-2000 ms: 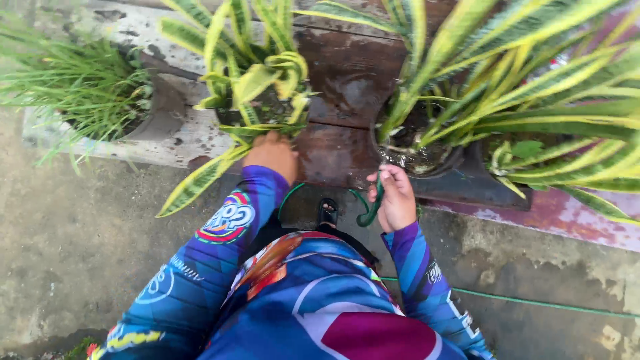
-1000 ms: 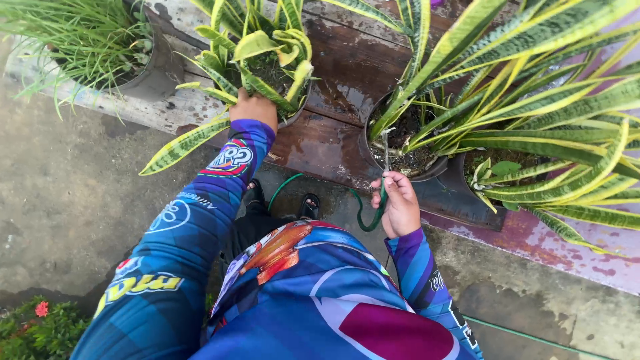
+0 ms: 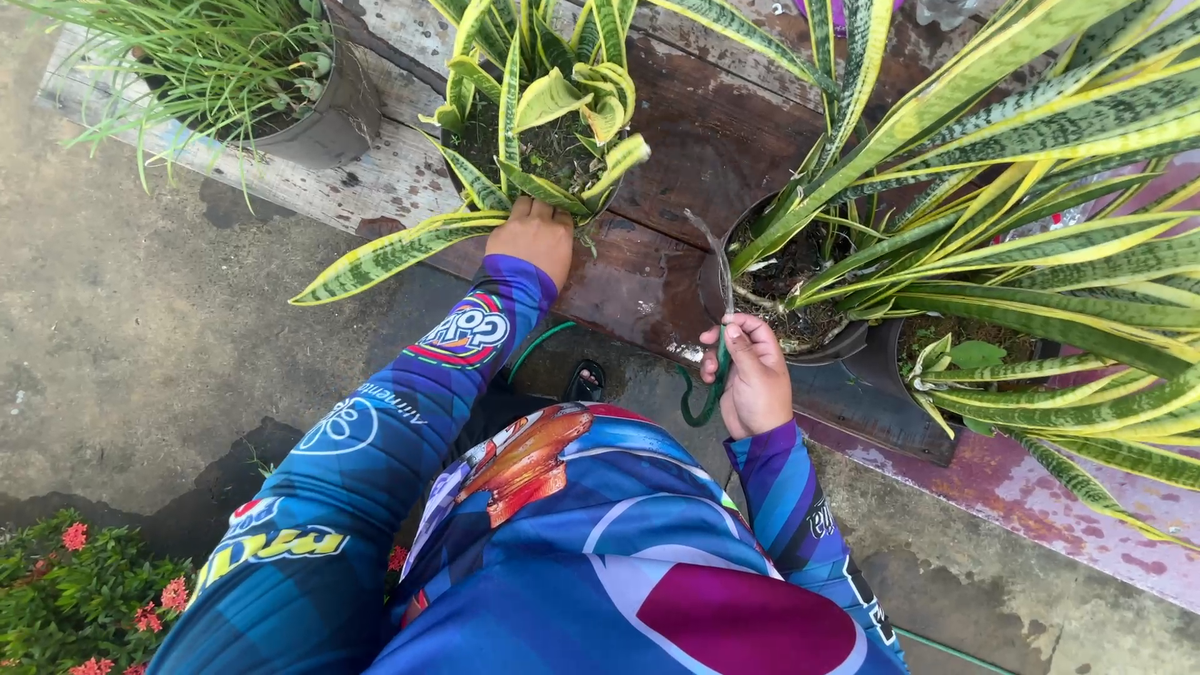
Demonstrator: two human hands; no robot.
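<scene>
My left hand [image 3: 536, 236] is at the near rim of a potted snake plant [image 3: 548, 98], its fingertips hidden under the leaves; whether they grip the rim or a leaf does not show. One long leaf [image 3: 398, 251] hangs out to the left beside the wrist. In my right hand [image 3: 753, 375] is a green hose [image 3: 720, 370], with water [image 3: 722, 258] apparently coming from its end. The hose end points at a second potted snake plant [image 3: 937, 206], whose dark pot [image 3: 834, 345] stands just beyond the hand.
A dark pot [image 3: 328, 117] of thin grassy leaves stands at the upper left of the wet wooden bench [image 3: 647, 272]. Another snake plant in a pot [image 3: 970, 352] is at the right. A red-flowered shrub [image 3: 84, 591] grows at the lower left. My sandalled foot [image 3: 586, 380] is on the concrete.
My left hand stays by the middle plant's pot, and my right hand still holds the hose near the right pot. The view has shifted, bringing the red-flowered shrub further into sight.
</scene>
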